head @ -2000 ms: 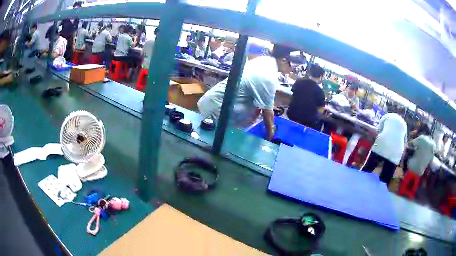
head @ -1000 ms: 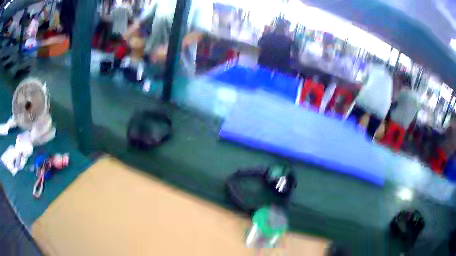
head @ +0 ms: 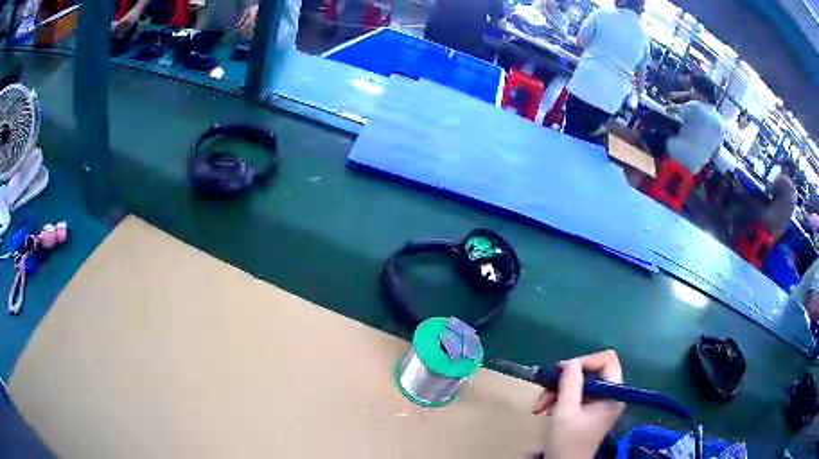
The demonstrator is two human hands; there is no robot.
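Note:
My right hand [head: 584, 403] holds a dark-handled soldering iron [head: 597, 386] at the lower right. Its thin metal tip points left toward the solder wire spool [head: 429, 378], a little apart from it. The spool stands upright on the cardboard sheet [head: 224, 350], with grey wedge pieces [head: 460, 339] on its green top. Behind the spool lie headphones [head: 395, 285], with one ear cup open and showing a green circuit board [head: 485, 249]. My left hand is not in view.
Other headphones [head: 232, 163] lie on the green line at the back left, and another unit [head: 718, 366] at right. Blue sheets [head: 503, 170] lie behind. A blue bin [head: 660, 441] is at the lower right edge. A fan [head: 16, 134], keys [head: 20, 285] and a green post [head: 92, 108] are at left.
The view has swung right and down, so the line and fan sit further left. The spool, first seen at the lower edge, is now clear. My right hand with the iron has come into view.

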